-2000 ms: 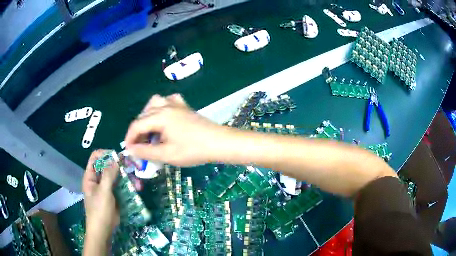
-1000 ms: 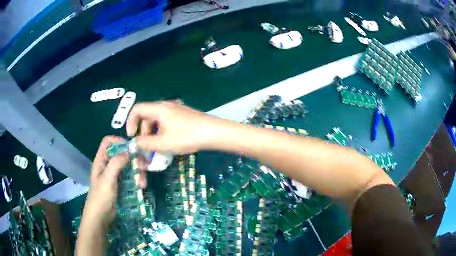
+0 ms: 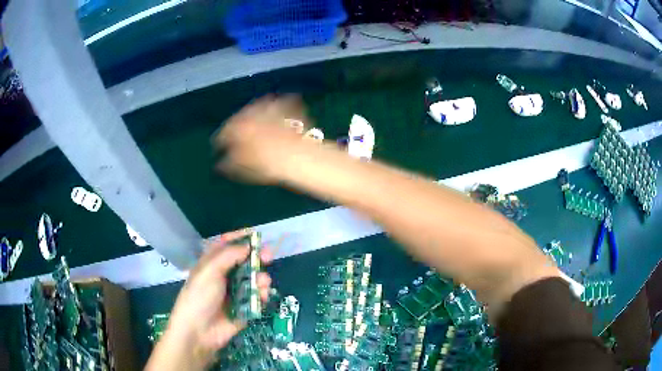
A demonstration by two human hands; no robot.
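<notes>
My left hand (image 3: 207, 301) is at the lower left, above the bench, and holds a green PCB strip (image 3: 250, 279) upright between thumb and fingers. My right hand (image 3: 261, 141) is over the green belt, blurred by motion; whether it holds anything cannot be told. A white housing (image 3: 360, 138) with a blue mark lies on the belt just beyond my right forearm. White cover plates (image 3: 313, 135) show partly behind my right wrist. More PCB strips (image 3: 348, 297) lie piled on the bench to the right of my left hand.
A pale metal post (image 3: 94, 138) stands at left. A carton of boards (image 3: 112, 319) is at lower left. More housings (image 3: 452, 111) lie along the belt. A blue basket (image 3: 287, 25) is beyond it. Blue nippers (image 3: 605, 246) and PCB panels (image 3: 624, 170) are at right.
My right hand has moved away from my left hand, out over the belt. A housing now lies beside my right forearm. My left hand keeps the strip. The view has shifted left.
</notes>
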